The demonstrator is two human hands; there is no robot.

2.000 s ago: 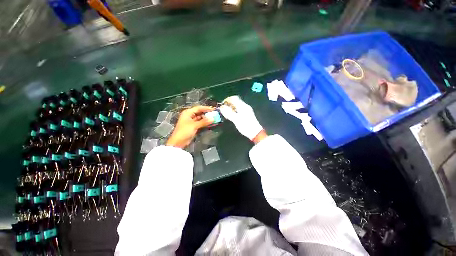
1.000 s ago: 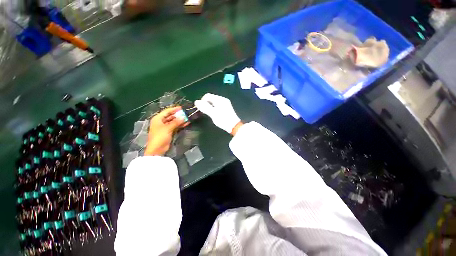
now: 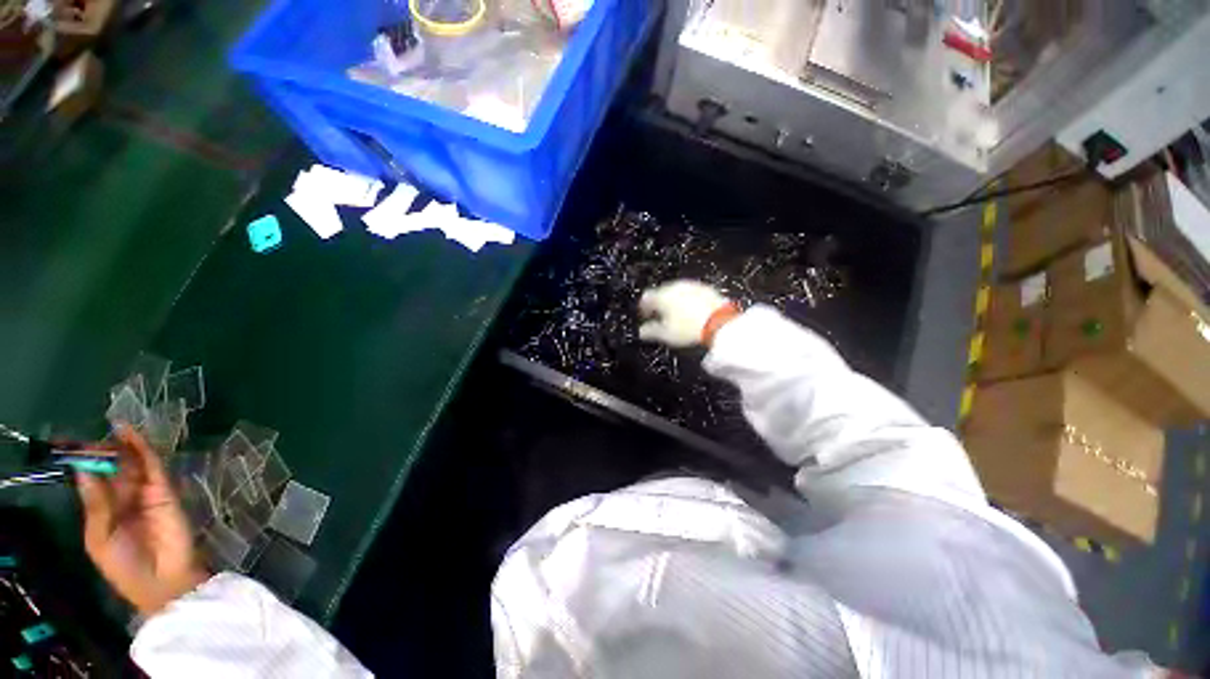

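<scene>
My bare left hand (image 3: 139, 524) is at the left, beside the loose clear square sheets (image 3: 303, 512). It holds an assembled unit (image 3: 90, 462) with a dark body, a teal block and shiny leads pointing left. My gloved right hand (image 3: 679, 314) reaches into the black parts bin (image 3: 849, 338), over the tangled wired components (image 3: 584, 312). Its fingertips point down at the pieces; whether they grip one cannot be told. A teal square piece (image 3: 266, 234) lies on the green bench beside white strips (image 3: 398, 210).
A blue plastic tote (image 3: 524, 170) with clear bags and a tape roll stands beyond the parts bin. A grey metal machine (image 3: 823, 126) is behind the bin. Cardboard boxes (image 3: 1062, 451) stand on the floor at the right. Part of the foam tray (image 3: 20, 597) shows at bottom left.
The view has swung to the right. My right hand has left the unit and moved into the parts bin. My left hand still holds the unit. Most of the foam tray has left the picture.
</scene>
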